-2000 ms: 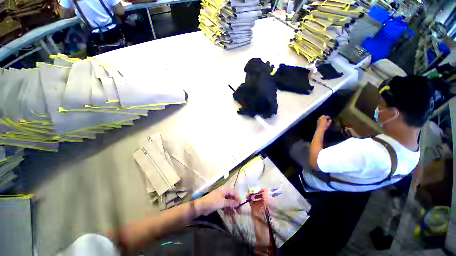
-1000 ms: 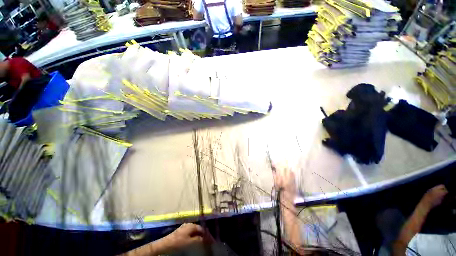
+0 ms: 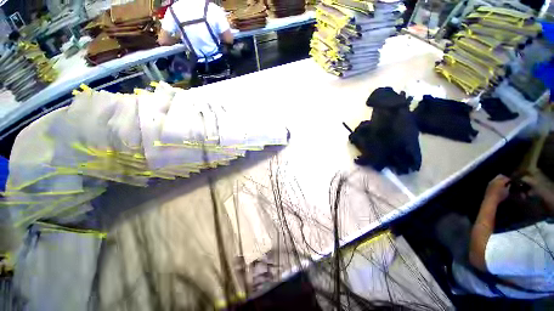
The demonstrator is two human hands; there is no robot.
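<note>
A grey panel with yellow edging (image 3: 389, 270) lies at the lap, below the table's front edge, partly covered by blurred dark hair strands that cross the lens. Small grey strips (image 3: 248, 225) lie on the table near its front edge, also behind the hair. Neither of my hands can be made out in the head view.
Fanned grey panels with yellow edging (image 3: 176, 130) spread over the left of the table (image 3: 316, 152). Black fabric pieces (image 3: 389, 133) lie mid-table. Panel stacks (image 3: 358, 36) stand behind. A seated person (image 3: 516, 249) works at the right; another person (image 3: 197, 30) is beyond the table.
The view has swung right since one second ago, so the table things sit further left. Both hands, seen earlier near the table's front edge and lap, are no longer visible.
</note>
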